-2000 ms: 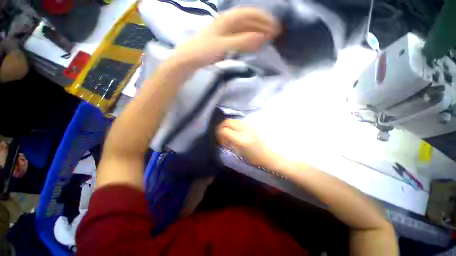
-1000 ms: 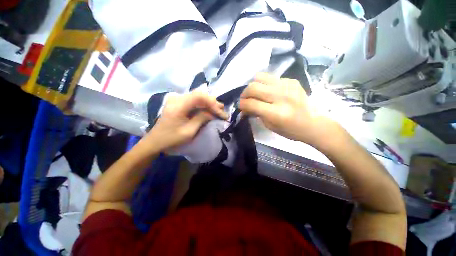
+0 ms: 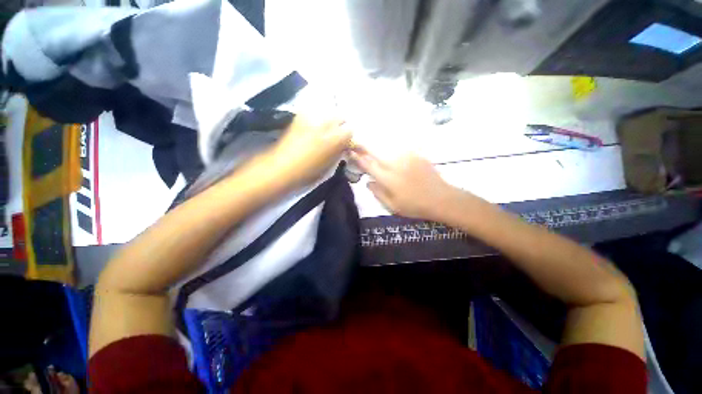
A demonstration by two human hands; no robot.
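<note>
A white and black garment piece [image 3: 265, 258] lies over the table's front edge and hangs down in front of me. More of the same pale cloth with dark bands spreads to the upper left. My left hand [image 3: 319, 142] is on the cloth and grips it near the middle of the table. My right hand [image 3: 404, 181] meets it there, with fingertips closed on a small edge of the garment. The fingertips are partly blurred by glare, and the exact bit held is hard to tell.
The sewing machine's needle area [image 3: 441, 100] is beyond my right hand. A red and blue tool [image 3: 566, 137], a yellow tag [image 3: 583, 85] and a brown box [image 3: 654, 150] are at right. A ruler [image 3: 539, 219] runs along the front edge. A yellow frame [image 3: 48, 192] is left; a blue basket [image 3: 219, 346] below.
The view has turned and shifted. The hands have moved closer to the needle area. The garment now hangs over the front edge, with its bulk at the upper left.
</note>
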